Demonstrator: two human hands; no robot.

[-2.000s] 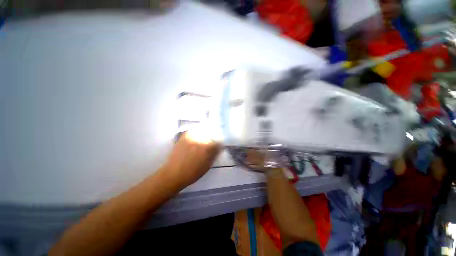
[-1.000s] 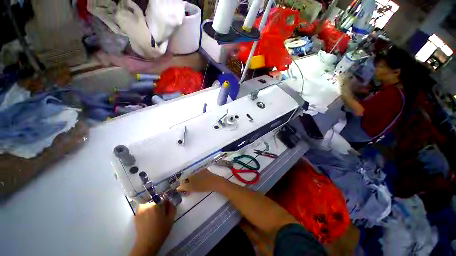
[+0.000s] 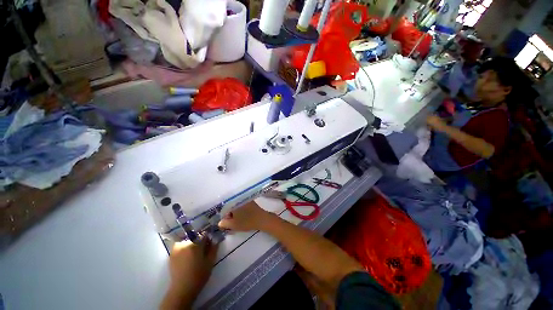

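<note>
The white sewing machine head (image 3: 254,157) lies across the table, with a blue stripe and a dark control panel. My left hand (image 3: 191,259) is at the needle end, its fingers up against the small metal parts (image 3: 197,233) there. My right hand (image 3: 245,218) is under the front side of the head, just right of those parts, its fingertips close to them. The fingertips of both hands are hidden or too small to tell, so I cannot see whether either holds anything.
Scissors with red and green loops (image 3: 301,203) and small dark red snips (image 3: 326,182) lie right of my right hand. Thread cones (image 3: 273,18) stand behind. A red plastic bag (image 3: 388,242) is below right. A person (image 3: 479,127) sits at another machine. Cloth (image 3: 48,145) lies at left.
The view was blurred and closer two seconds ago and is now wider. Since one second ago both hands have stayed at the needle end. The person at the right has shifted an arm.
</note>
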